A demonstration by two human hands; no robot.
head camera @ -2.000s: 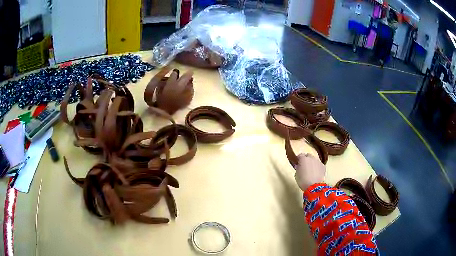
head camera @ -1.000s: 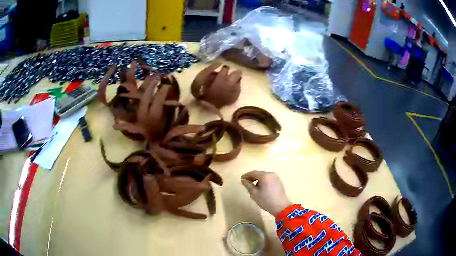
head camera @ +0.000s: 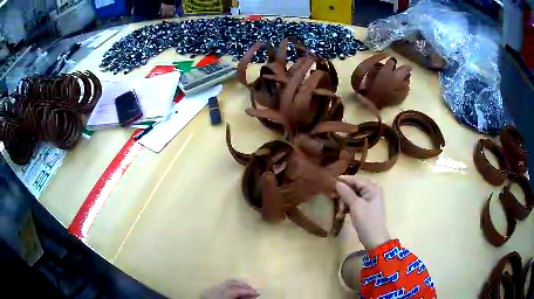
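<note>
My right hand (head camera: 364, 205), in a red patterned sleeve, pinches a brown headband (head camera: 316, 175) at the right side of the loose headband pile (head camera: 298, 93) in mid-table. The headband is blurred and overlaps the pile. My left hand (head camera: 234, 290) is at the bottom edge, mostly cut off; whether it holds anything cannot be seen. A pale tape roll (head camera: 350, 270) lies partly hidden behind my right wrist and sleeve.
Nested headbands (head camera: 497, 219) lie at the right edge, stacked headbands (head camera: 50, 111) at far left. Phone (head camera: 128, 108), papers (head camera: 170, 129), calculator (head camera: 205, 76) and small black block (head camera: 214, 110) lie left of the pile. Small shiny pieces (head camera: 234, 41) and plastic bags (head camera: 462, 58) are behind.
The view has turned left, showing the stacked headbands. My right hand has moved from the nested headbands to the pile and taken hold of a headband. My left hand has entered at the bottom.
</note>
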